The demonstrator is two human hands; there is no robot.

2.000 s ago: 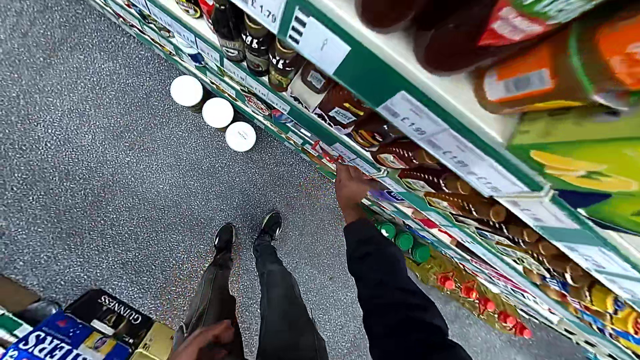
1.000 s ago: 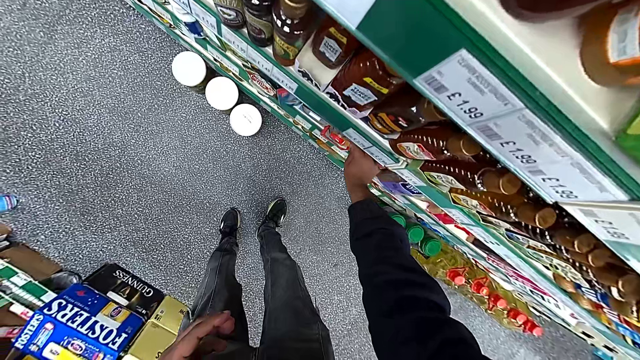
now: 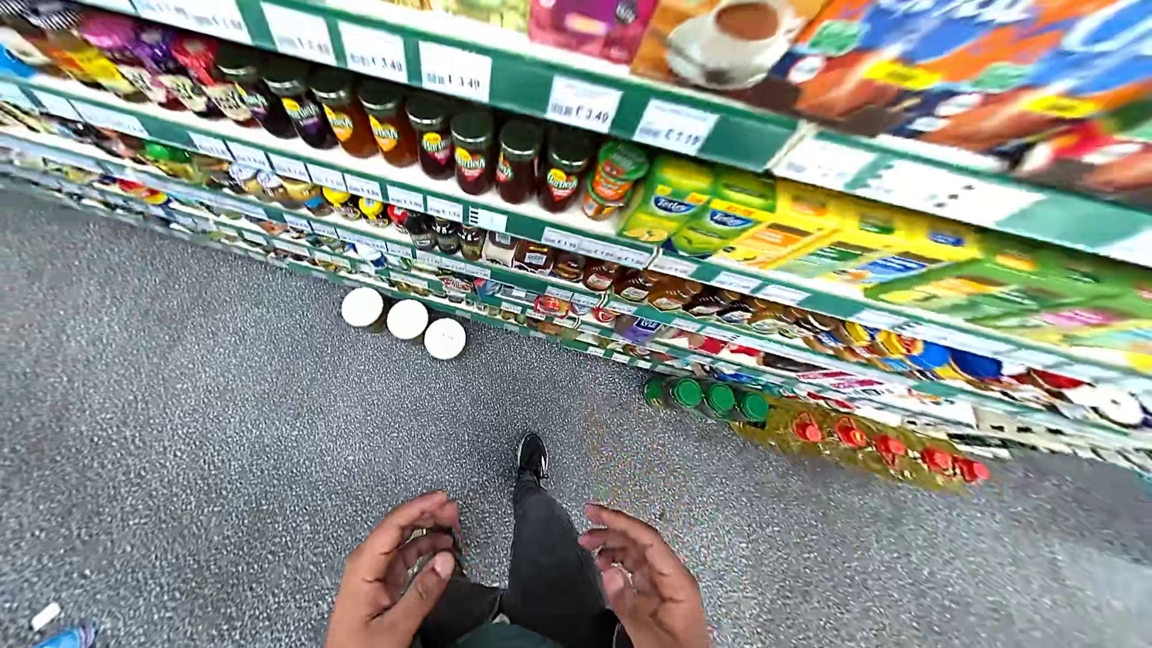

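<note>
Both my hands are in front of my body at the bottom of the head view, palms roughly facing each other. My left hand (image 3: 400, 571) has curled fingers apart from the thumb, with nothing in it. To its right, my right hand (image 3: 639, 576) is also empty, its fingers bent and spread. Neither touches the shelves. Beyond them runs a grocery shelf unit with a row of Hartley's jam jars (image 3: 472, 153), Tetley tea boxes (image 3: 670, 198) beside them, and brown sauce-like bottles (image 3: 675, 292) on a lower shelf.
Three white-lidded containers (image 3: 408, 319) stand on the floor by the shelf base. Green-capped bottles (image 3: 720, 398) and red-capped bottles of yellow oil (image 3: 850, 434) stand further right. A small white object (image 3: 45, 616) lies on the grey speckled floor (image 3: 225, 432) at lower left.
My right hand has come away from the lower shelf and back in front of my body. More of my left hand shows. The view has shifted a lot, with more upper shelves in sight.
</note>
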